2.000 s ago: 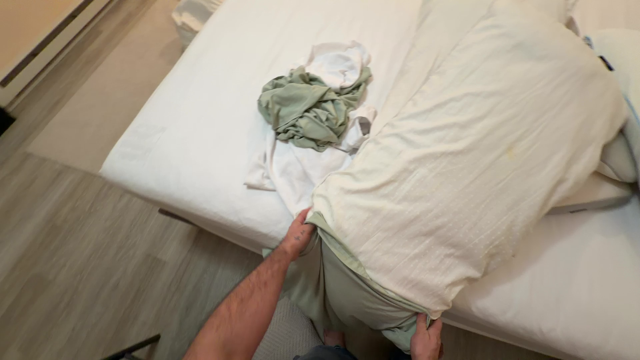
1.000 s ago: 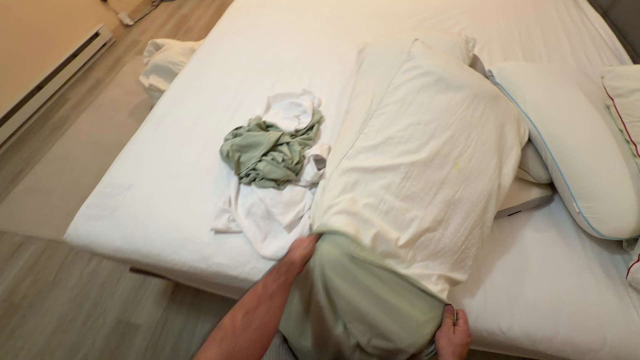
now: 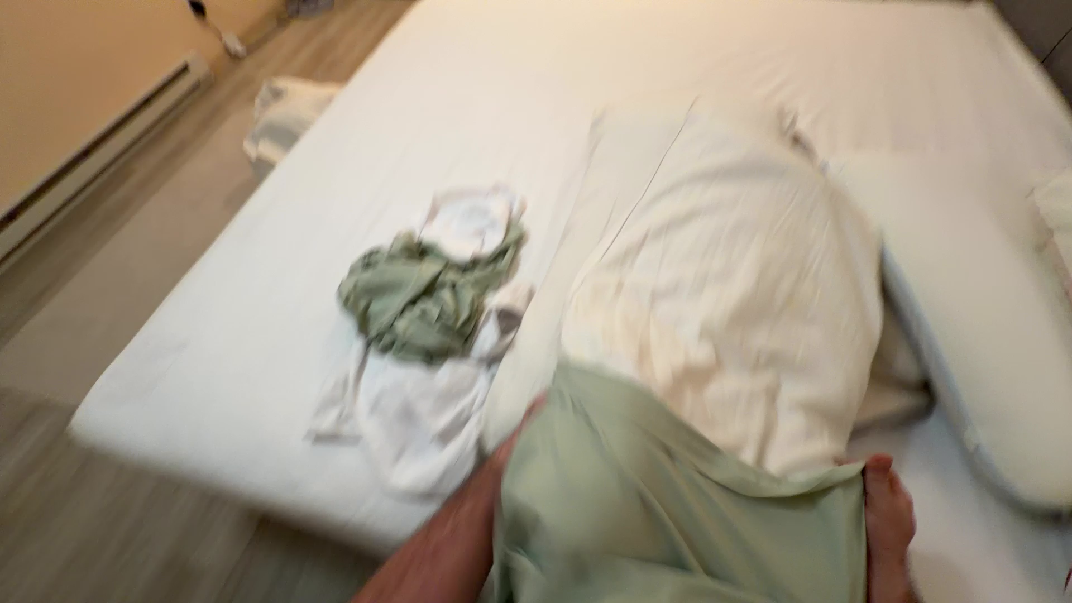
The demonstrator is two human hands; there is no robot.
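A light green pillowcase (image 3: 636, 502) covers the near end of a cream pillow (image 3: 737, 276) that lies on the bed. My right hand (image 3: 888, 511) grips the pillowcase's open edge at its right corner. My left hand (image 3: 533, 412) is at the left side of that edge, mostly hidden behind the green fabric, so its fingers do not show. To the left of the pillow lie a crumpled green cloth (image 3: 419, 301) and crumpled white cloths (image 3: 427, 419), touching one another.
The bed has a white fitted sheet (image 3: 226, 352). Another pale pillow with blue piping (image 3: 971, 335) lies at the right, and part of a further one shows at the right edge. A pale fabric bundle (image 3: 289, 117) is on the floor by the bed, near a baseboard heater (image 3: 92, 159).
The green pillowcase has been drawn farther up over the near end of the cream pillow, with my hands at its edge. The view has shifted.
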